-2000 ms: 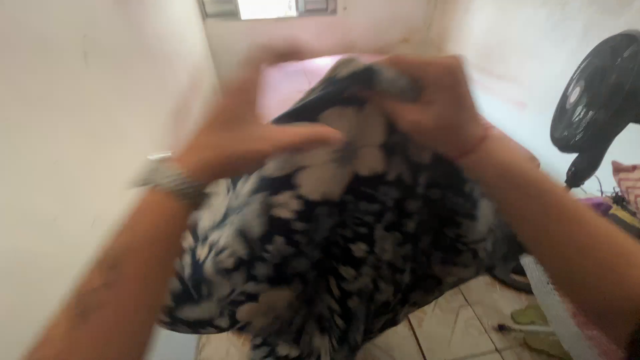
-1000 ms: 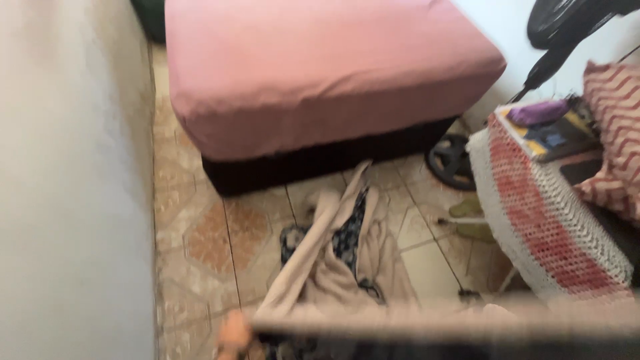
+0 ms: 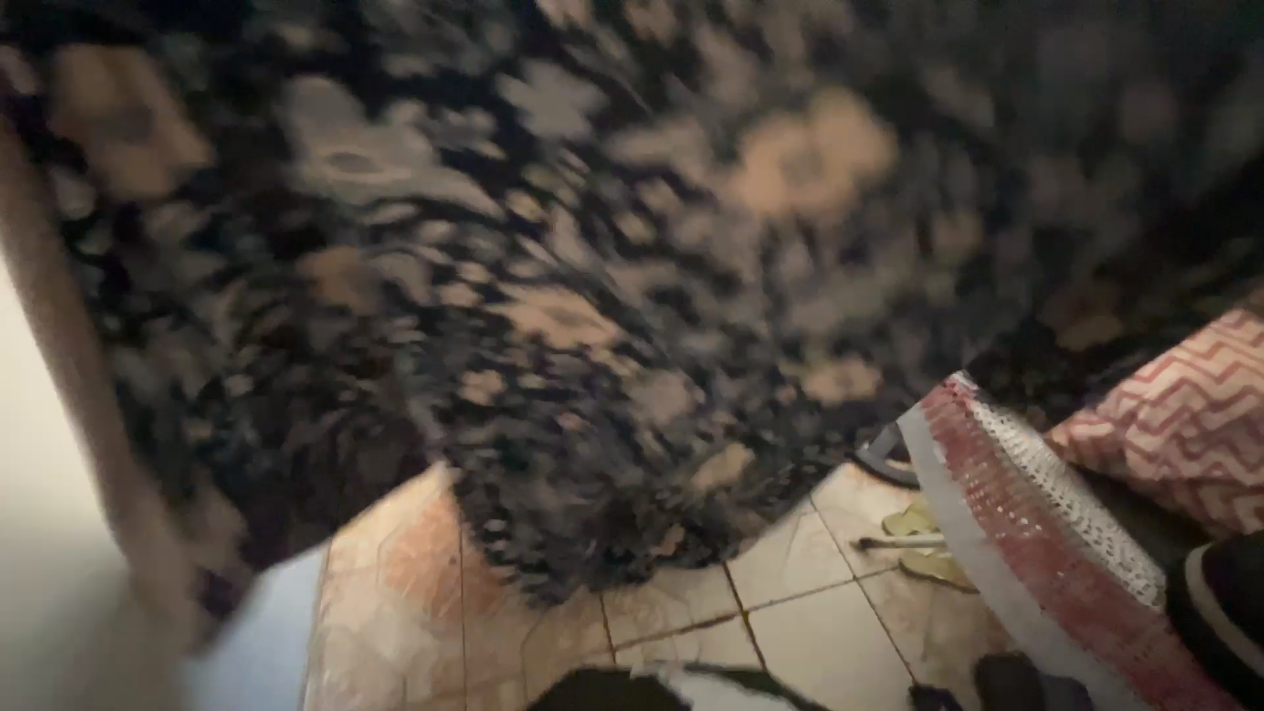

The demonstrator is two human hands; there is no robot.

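Observation:
A large dark cloth with a beige and grey flower print (image 3: 592, 296) hangs spread out close before the camera and fills the upper part of the view. Its bottom edge dips over the floor tiles in the middle. A plain beige edge or underside (image 3: 89, 425) of the cloth shows along the left. Neither my left hand nor my right hand shows, so what they hold cannot be seen. The cloth hides whatever lies behind it.
Tiled floor (image 3: 810, 612) shows below. To the right are a red and white crocheted cover (image 3: 1047, 553), a zigzag-patterned fabric (image 3: 1185, 425), green footwear (image 3: 928, 563) with a thin stick across it, and part of a round dark base (image 3: 889, 456). A pale wall (image 3: 49, 553) stands left.
The flowered cloth, bunched between both hands two seconds ago and partly on the floor one second ago, is now spread and raised across the view. It covers the pink-covered bed. The hands have left view.

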